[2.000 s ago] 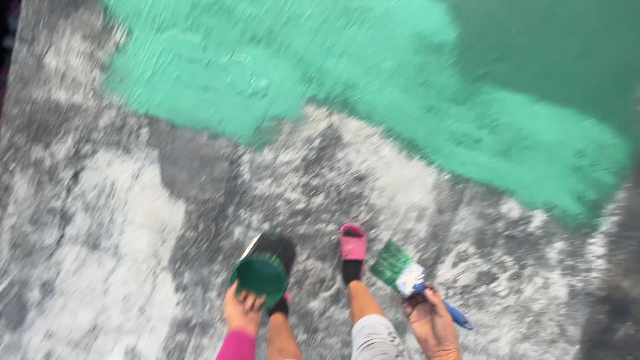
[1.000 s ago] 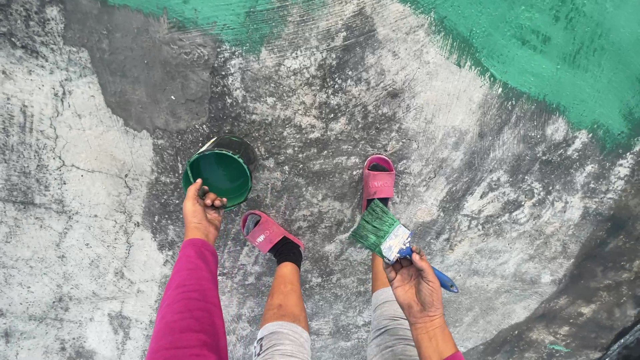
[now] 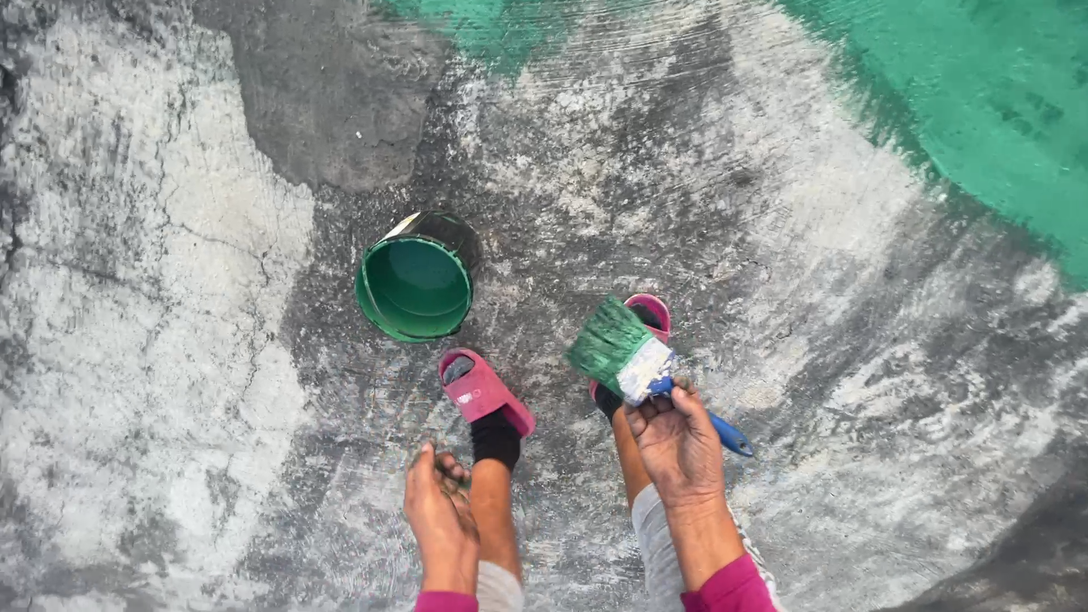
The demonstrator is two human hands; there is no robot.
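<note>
My right hand (image 3: 676,442) holds a wide paintbrush (image 3: 625,350) by its blue handle. The bristles are coated in green paint and point up and left, and the pale ferrule is smeared. My left hand (image 3: 444,510) is held in the air with nothing in it, its fingers partly curled and apart. Above that hand in the view, a dark bucket (image 3: 415,289) with green paint inside stands on the worn concrete surface (image 3: 595,187), not touched by either hand.
My feet wear pink slides; the left slide (image 3: 486,387) is just below the bucket, and the right slide (image 3: 650,313) is partly behind the brush. Green paint (image 3: 1003,110) covers the concrete at upper right, with a smaller green patch (image 3: 501,30) at the top. Cracked pale concrete (image 3: 204,340) lies left.
My left hand has let go of the bucket's rim and drawn back toward me. My right hand still holds the brush. The view has tilted down since the first frame.
</note>
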